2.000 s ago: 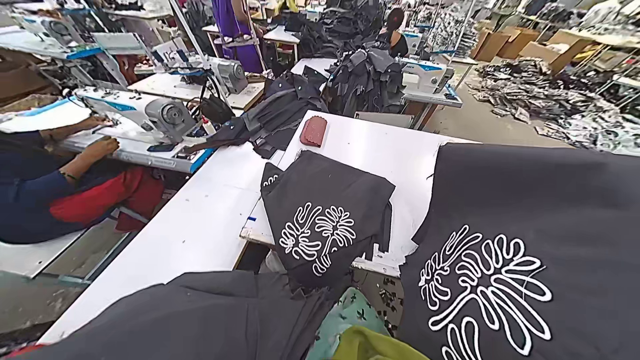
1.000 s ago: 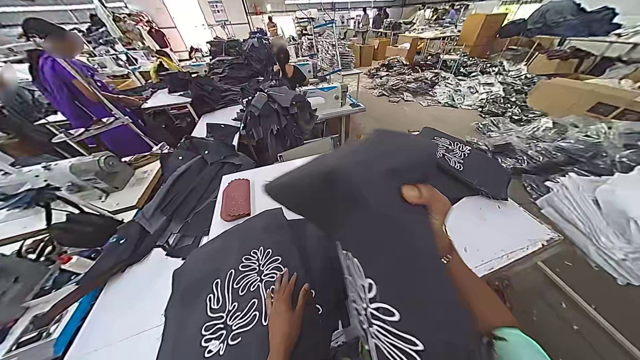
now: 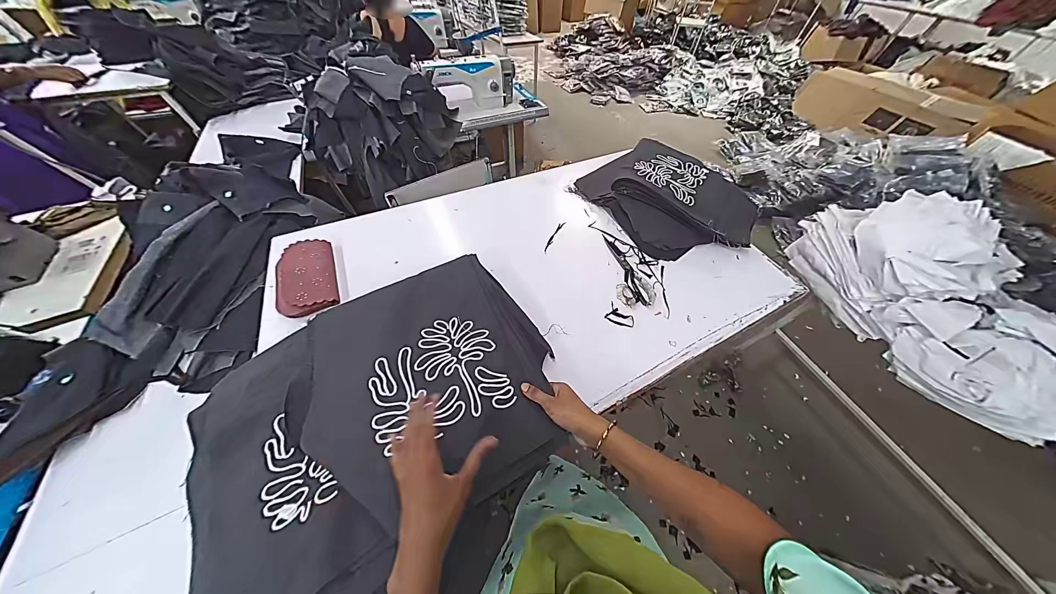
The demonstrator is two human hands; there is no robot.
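Dark grey fabric pieces with white looped embroidery (image 3: pixel 462 363) lie stacked at the table's near edge. My right hand (image 3: pixel 565 408) grips the right edge of the upper piece, thumb on top and fingers out of sight beneath. Over the embroidery, my left hand (image 3: pixel 433 462) is spread with its fingers apart; whether it touches the cloth cannot be told. Another dark embroidered piece (image 3: pixel 239 462) sticks out under the upper one at left. A folded stack of similar pieces (image 3: pixel 672 198) rests at the table's far right corner.
A maroon scalloped case (image 3: pixel 307 276) sits on the white table (image 3: pixel 396 231), with dark thread scraps (image 3: pixel 635 268) farther right. Dark garment parts (image 3: pixel 223 239) heap at left. Beyond stand a sewing machine (image 3: pixel 474 82) and a person (image 3: pixel 396 33). White cloth piles (image 3: pixel 916 256) and cardboard boxes (image 3: pixel 883 103) are at right.
A second ago my right hand held a dark piece raised above the table; now that hand is lower, at the stack's right edge. My left hand remains over the embroidery. The view has shifted.
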